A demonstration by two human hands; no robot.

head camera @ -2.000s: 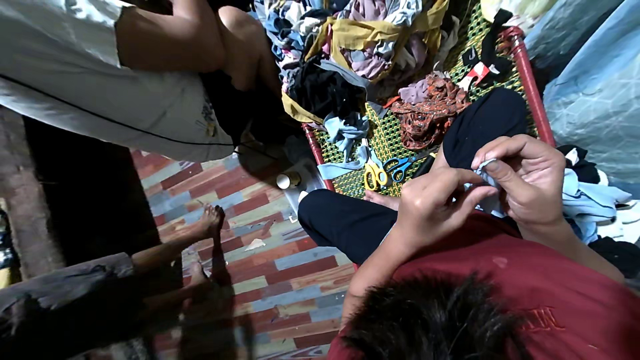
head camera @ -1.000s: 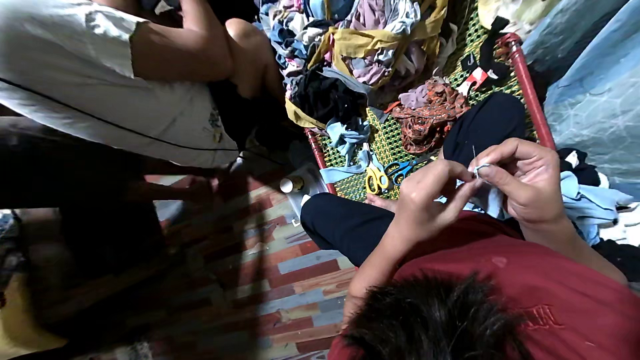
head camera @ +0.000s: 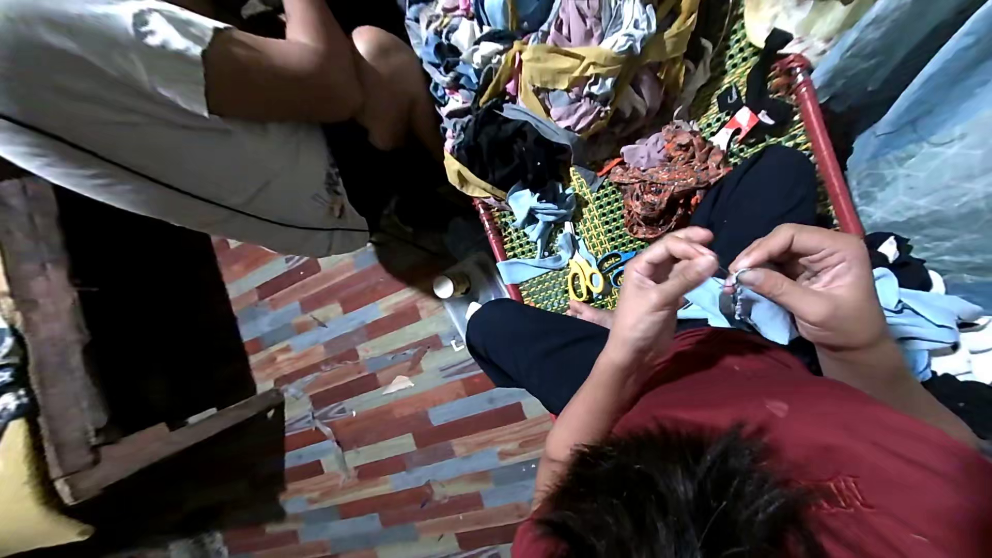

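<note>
My right hand [head camera: 825,287] pinches the edge of a light blue cloth piece [head camera: 763,314] between thumb and forefinger. Close on its left, my left hand [head camera: 659,291] has its thumb and forefinger pressed together near that edge; whether a needle or thread is between them is too small to tell. The cloth hangs below the fingers over my lap. Yellow-handled scissors [head camera: 585,279] and blue-handled scissors [head camera: 616,263] lie on the yellow-green woven seat, left of my left hand. A heap of orange-red patterned fabric [head camera: 659,182] rests above my hands.
A big pile of scrap cloth bound with yellow strips [head camera: 573,70] stands at the top. A red metal frame rail [head camera: 829,147] edges the woven seat. At upper left sits a person in white clothing [head camera: 170,163]. A small round container [head camera: 451,285] stands near the seat's left edge.
The person's leg seen at lower left two seconds ago is out of view. My left fingers have come away slightly from the right ones since one second ago; the right hand still pinches the cloth.
</note>
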